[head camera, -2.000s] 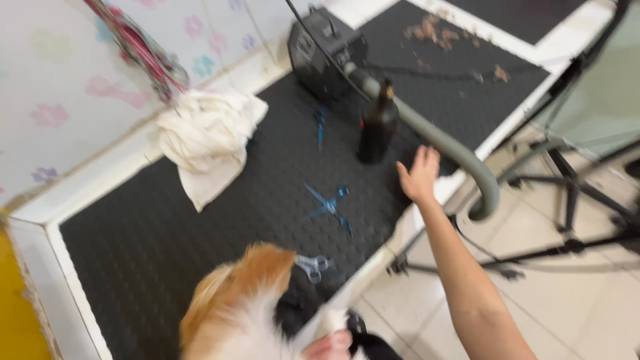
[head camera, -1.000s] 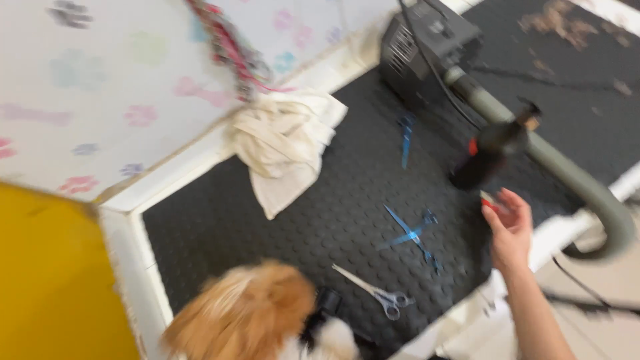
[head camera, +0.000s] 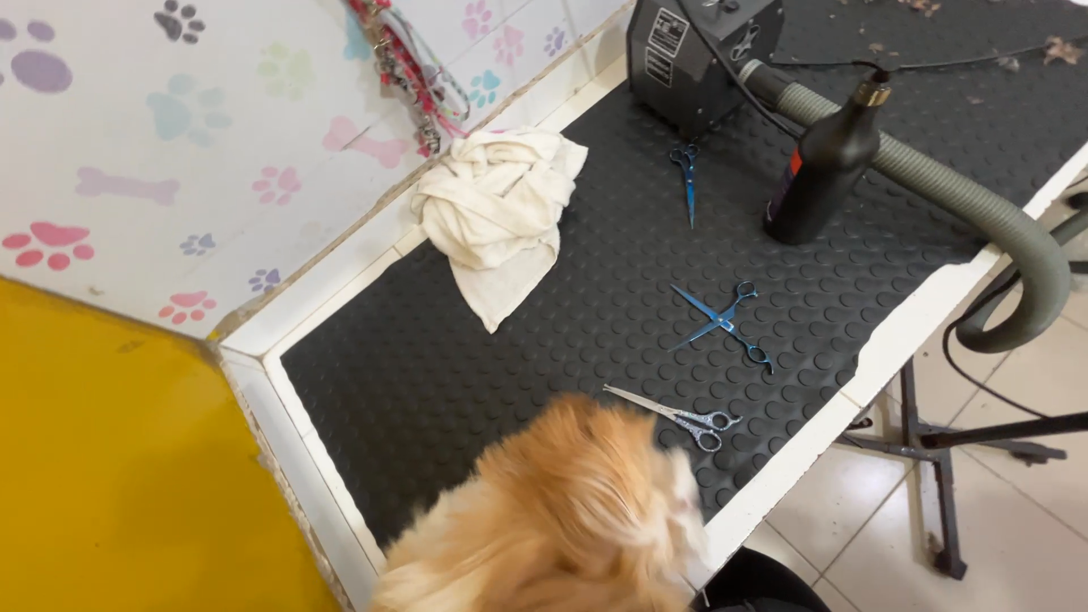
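Observation:
Neither of my hands shows in the head view now. An orange-and-white long-haired dog is at the bottom, over the near end of the black studded rubber mat. Just beyond its head lie silver scissors with their blades together. Blue scissors lie spread open farther back, and a closed blue pair lies close to the black dryer. A black bottle with a gold collar stands upright beside the dryer's grey hose. What my hands touch is hidden.
A crumpled cream cloth lies against the wall ledge. Leashes or collars hang on the paw-print wall. The grey ribbed hose arches over the white table edge. Black metal legs stand on the tiled floor, and hair tufts lie at the back.
The hand that was near the bottle one second ago is out of view. The scissors, cloth and bottle appear to lie or stand as before. The view has shifted.

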